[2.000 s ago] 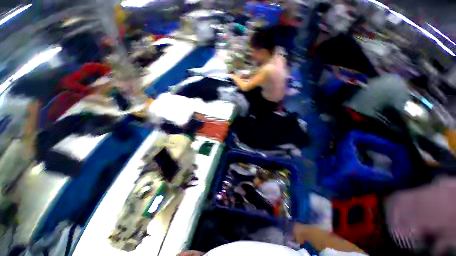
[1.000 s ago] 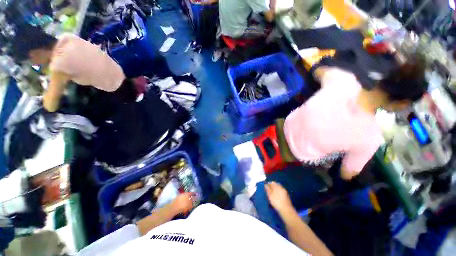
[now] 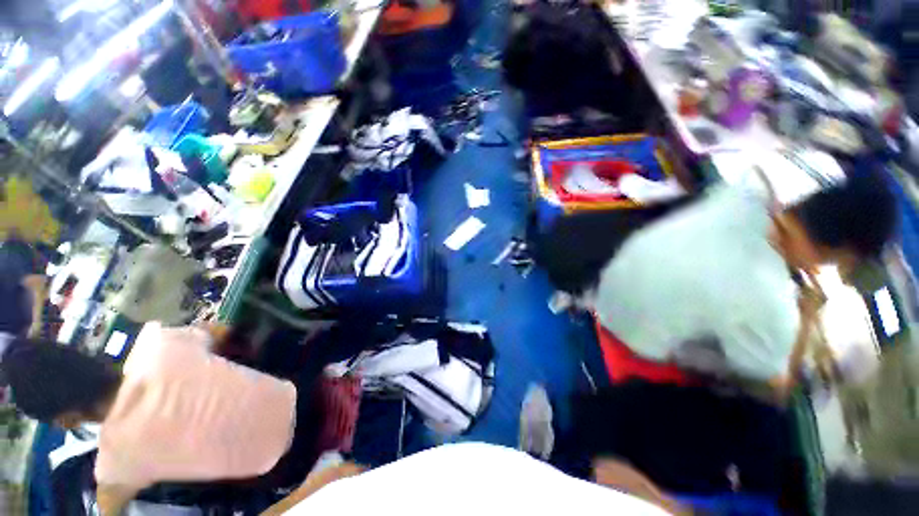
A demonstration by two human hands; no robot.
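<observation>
My left hand (image 3: pixel 345 470) is small and blurred at the bottom edge, left of my white shirt; its fingers cannot be made out. My right hand (image 3: pixel 609 469) is also blurred, low and right of the shirt, its fingers unclear. Nearest ahead, a heap of white cloth with black stripes (image 3: pixel 443 385) lies low in the aisle, left of centre. Beyond it, a blue crate (image 3: pixel 414 270) holds white-and-black striped pieces (image 3: pixel 307 270) that hang over its side.
A person in pink (image 3: pixel 191 413) sits on the left, a person in pale green (image 3: pixel 705 287) on the right. A yellow-rimmed crate (image 3: pixel 603 206) stands right of the blue aisle floor (image 3: pixel 484 302). White scraps (image 3: pixel 464 233) lie on the floor. Machine tables line both sides.
The view has swung from the table and scrap bin to the aisle and moved forward along it. The scrap bin has left view; both hands are lower and less visible.
</observation>
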